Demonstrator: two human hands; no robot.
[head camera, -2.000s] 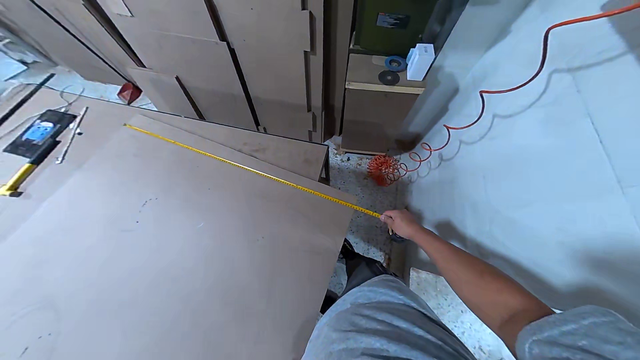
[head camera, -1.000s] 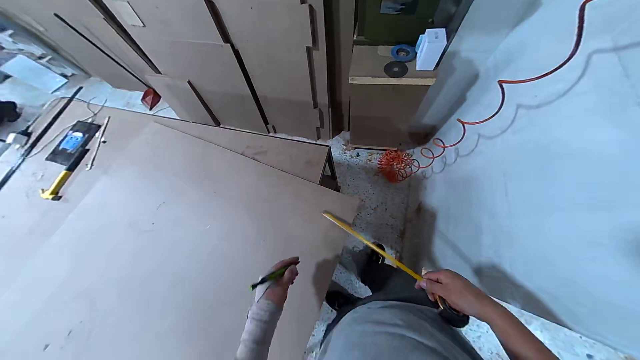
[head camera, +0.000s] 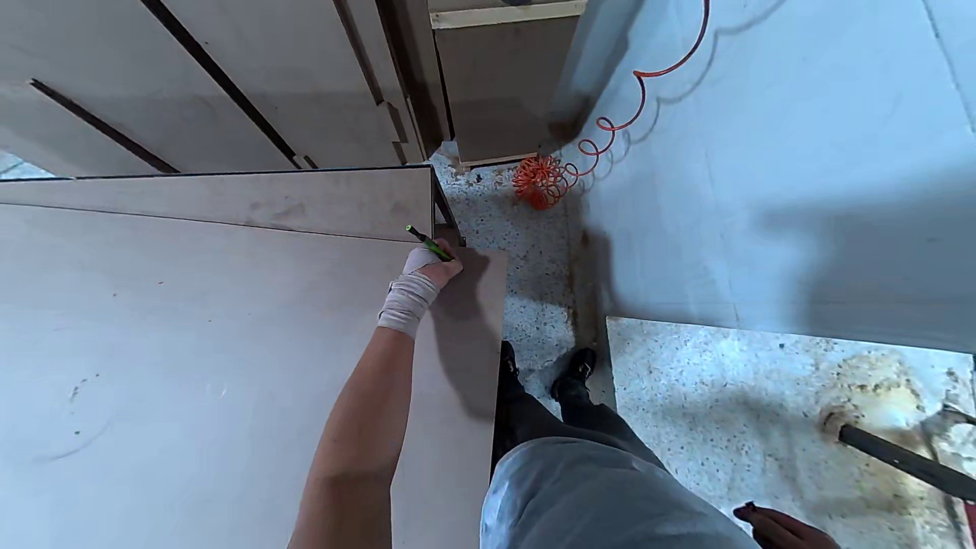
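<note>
My left hand (head camera: 436, 267), its wrist wrapped in a light bandage, grips a green and black marker pen (head camera: 431, 242) near the far right corner of a large flat board (head camera: 252, 366). The pen slants, with its green end up to the left; its writing tip is hidden by my fingers. At the lower right edge hangs my right hand (head camera: 785, 529), partly out of view. Something small and dark shows at its fingertips, too little to identify. No tape measure shows.
A coiled red hose (head camera: 541, 181) lies on the speckled floor beside the grey-blue wall (head camera: 793, 175). Tall panels (head camera: 252, 84) stand beyond the board. At the lower right is a dark bar (head camera: 907, 462). My feet are right of the board's edge.
My left hand has moved with the pen to the board's far right corner. The yellow tape measure, held extended in my right hand earlier, is out of sight. The view has shifted right.
</note>
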